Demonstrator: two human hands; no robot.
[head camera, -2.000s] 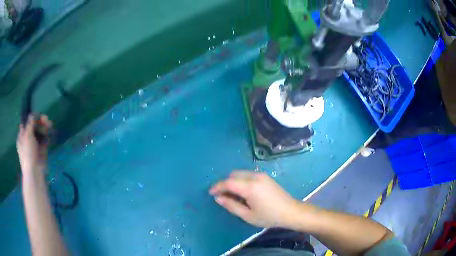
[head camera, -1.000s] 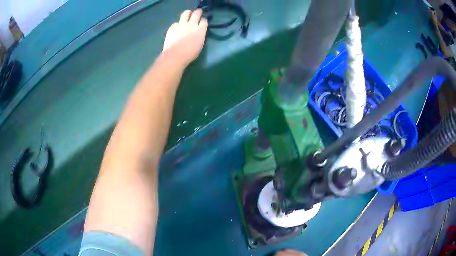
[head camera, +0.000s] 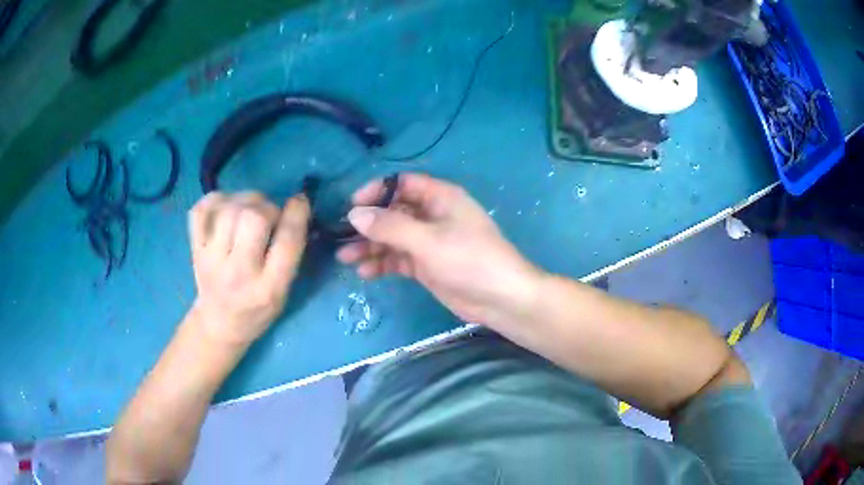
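A large black C-shaped headband (head camera: 284, 106) lies over the bench in front of me, its open side towards me. My left hand (head camera: 248, 248) is closed around its left end. My right hand (head camera: 403, 227) grips a small dark curved yoke (head camera: 389, 189) between thumb and fingers, close to the right of my left hand. A thin dark wire (head camera: 464, 99) trails from near the headband's right end up and right over the bench. The fingers hide where the parts meet, and the area is blurred.
Several loose yokes (head camera: 106, 204) lie tangled at the left. The green press base (head camera: 606, 150) with a white pad (head camera: 630, 80) stands at the upper right, beside a blue parts bin (head camera: 822, 161). Another black band (head camera: 90, 47) lies on the dark green strip. The bench edge (head camera: 654, 237) runs along my body.
My left hand has come back from the far strip and a headband is now in it in front of me. My right hand, almost out of view before, now holds a yoke beside it.
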